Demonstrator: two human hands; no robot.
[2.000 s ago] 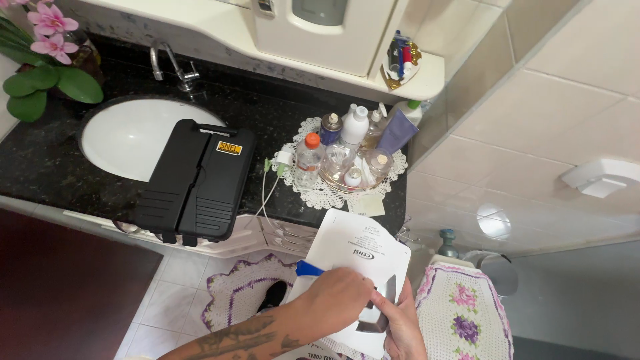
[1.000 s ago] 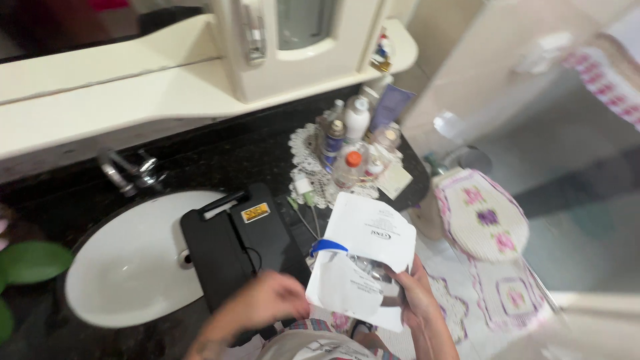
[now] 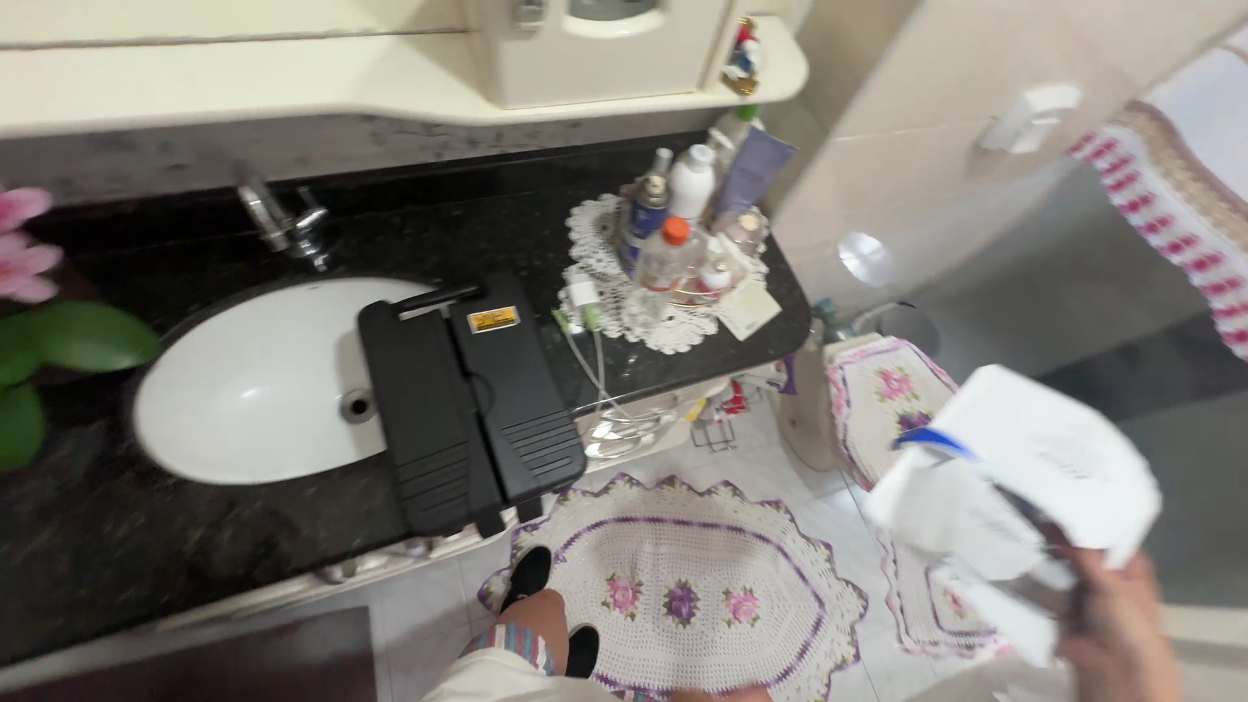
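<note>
My right hand (image 3: 1121, 624), blurred at the lower right, grips an opened white paper package (image 3: 1063, 458) with a blue strip and faint print. Its flaps stand apart, and a dark and clear part shows between them. A sliver of skin at the bottom edge may be my left hand; its fingers are hidden. The black plastic case (image 3: 473, 409) with a yellow label lies closed on the black stone counter (image 3: 283, 541), partly over the white sink basin (image 3: 253, 390). Its near end reaches past the counter's front edge.
Bottles, among them an orange-capped one (image 3: 673, 253), stand on a crocheted doily (image 3: 595, 229) beside a white charger (image 3: 582, 291) with its cable. A chrome faucet (image 3: 283, 219) is behind the basin. Crocheted rugs (image 3: 682, 546) lie on the floor; the covered toilet (image 3: 892, 385) is at right.
My right hand has carried the white package rightward, away from the counter, and its flaps now spread wider. My left hand has left the package, which it touched two seconds ago.
</note>
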